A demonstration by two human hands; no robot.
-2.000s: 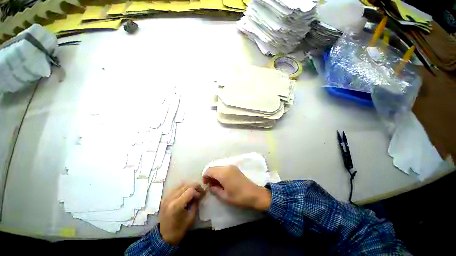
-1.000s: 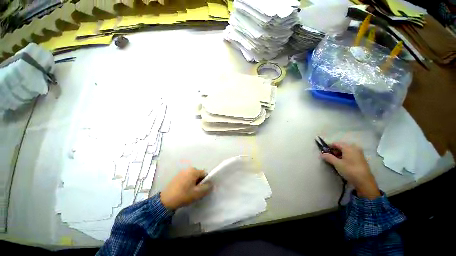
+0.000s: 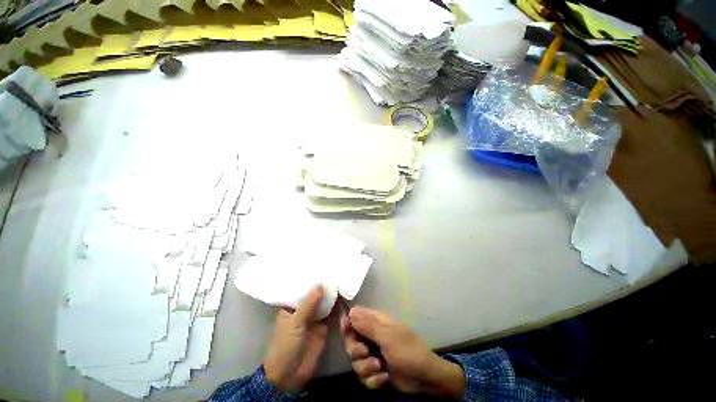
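Note:
A white cut panel (image 3: 302, 265) is held up at the table's near edge. My left hand (image 3: 300, 338) grips its near edge, thumb on top. My right hand (image 3: 392, 349) is shut on the black thread snips (image 3: 345, 305), whose tips meet the panel's near edge beside my left thumb; the rest of the snips is mostly hidden by the fingers. A fanned stack of white panels (image 3: 118, 310) lies to the left. A small pile of cream panels (image 3: 353, 169) lies beyond the held panel.
A tape roll (image 3: 411, 122) and a tall white stack (image 3: 400, 51) stand behind the cream pile. A plastic bag (image 3: 542, 106) with yellow-handled tools covers a blue tray (image 3: 502, 160) at right. A white loose panel (image 3: 616, 232) and brown sheets (image 3: 659, 165) lie far right. Yellow pieces (image 3: 235, 33) line the far edge.
My right hand left the panel, picked up the snips from the table at right and brought them to the panel's near edge. The panel has been turned and lifted in my left hand.

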